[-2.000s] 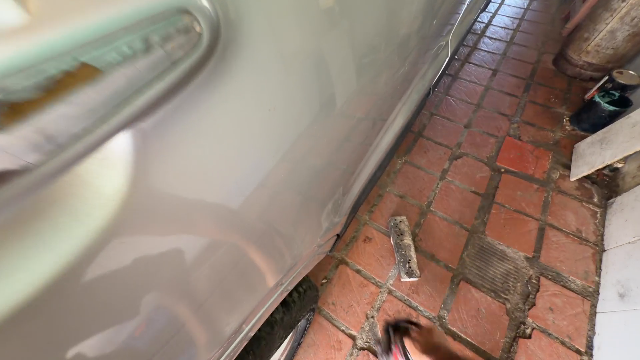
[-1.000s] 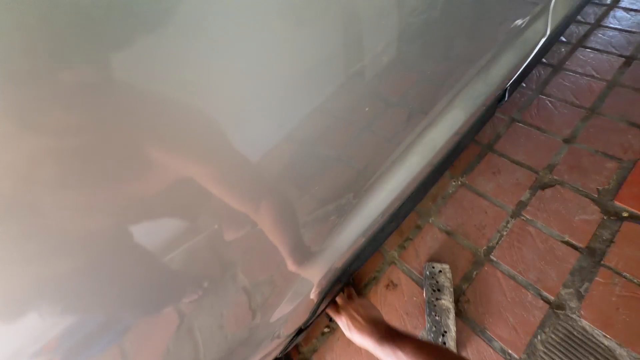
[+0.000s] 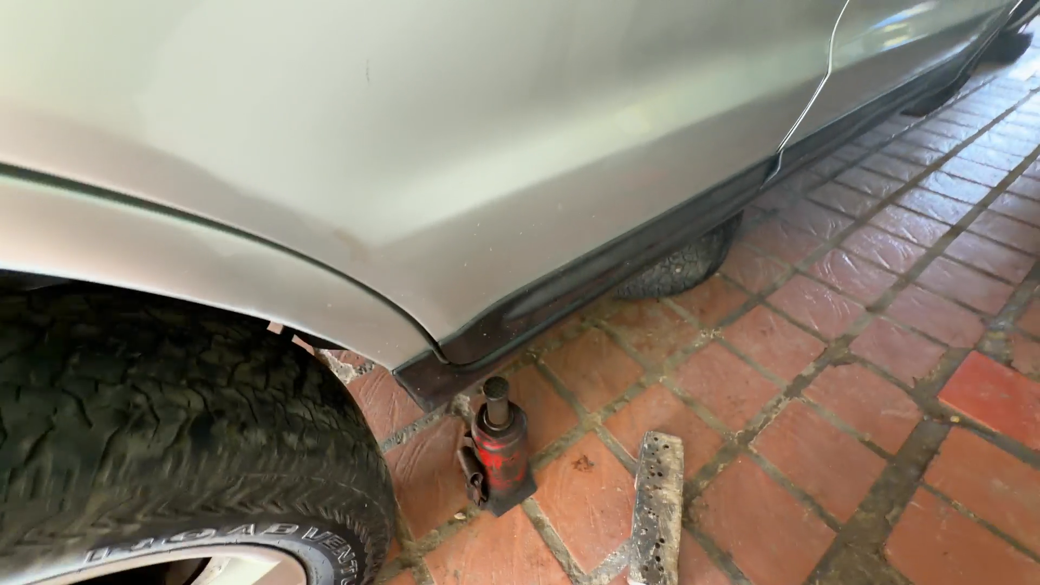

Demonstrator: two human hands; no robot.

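Observation:
Neither of my hands is in the head view. A red and black hydraulic bottle jack [image 3: 499,455] stands upright on the tiled floor, just outside the car's dark lower sill [image 3: 601,264]. Its round saddle stands clear of the sill's edge, and a pump-handle socket shows on its left side. To the right of the jack lies a worn block full of small holes [image 3: 658,508]. At the lower left, a black tire [image 3: 187,422] with raised lettering sits in the wheel arch, with part of a silver wheel rim [image 3: 256,566] below.
The car's silver door panel [image 3: 455,138] fills the upper left. Another tire [image 3: 682,264] shows beneath the sill farther back. Red clay floor tiles [image 3: 796,431] with rough, dark joints run along the car, and one brighter red tile [image 3: 995,398] lies at the right.
The hand that reached under the sill a second ago is out of view. The bottle jack now shows beside the sill. The view has swung toward the near wheel.

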